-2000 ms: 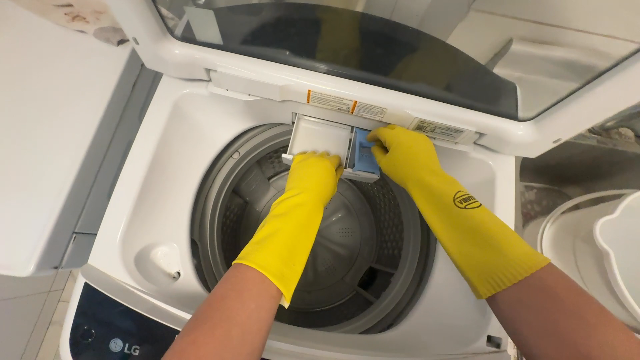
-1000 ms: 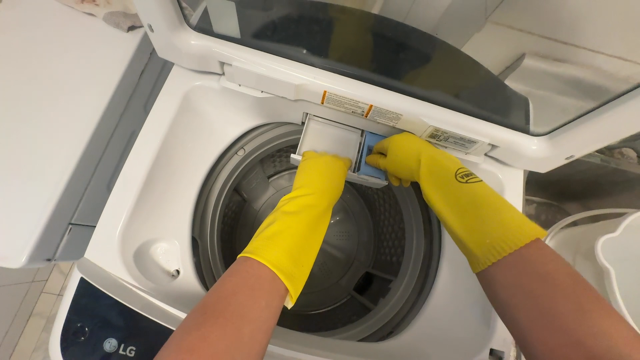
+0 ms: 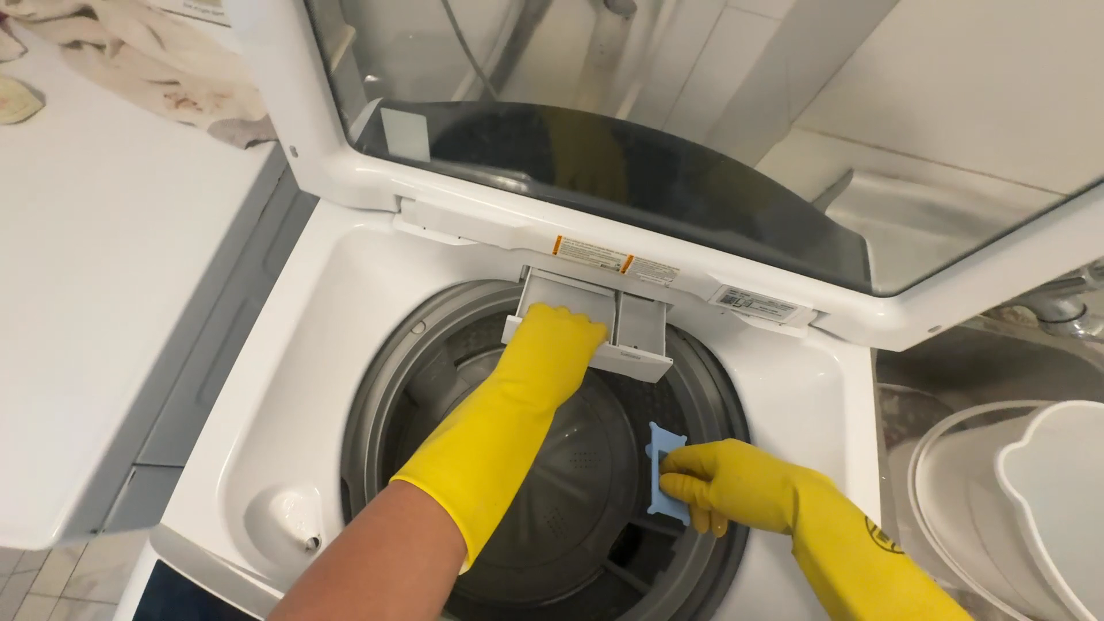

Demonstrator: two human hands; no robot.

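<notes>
A white detergent drawer (image 3: 641,326) is pulled out from the back rim of a top-load washing machine (image 3: 276,388). My left hand (image 3: 552,354), in a yellow rubber glove, grips the drawer's front with its fingers inside the larger compartment. Between the thumb and fingers of my right hand (image 3: 733,487), gloved alike, is a blue plastic drawer insert (image 3: 666,474), held over the right side of the open drum (image 3: 561,492). The smaller right compartment of the drawer shows its grey inside. My left fingertips are partly hidden.
The raised lid (image 3: 604,207) with its glass panel stands behind the drawer. A white appliance top (image 3: 112,285) with crumpled cloths (image 3: 164,69) lies to the left. White plastic buckets (image 3: 975,492) and a metal faucet (image 3: 1061,310) are at the right.
The blue insert has come out of the drawer's right compartment and moved toward me in my right hand. My left hand remains at the drawer.
</notes>
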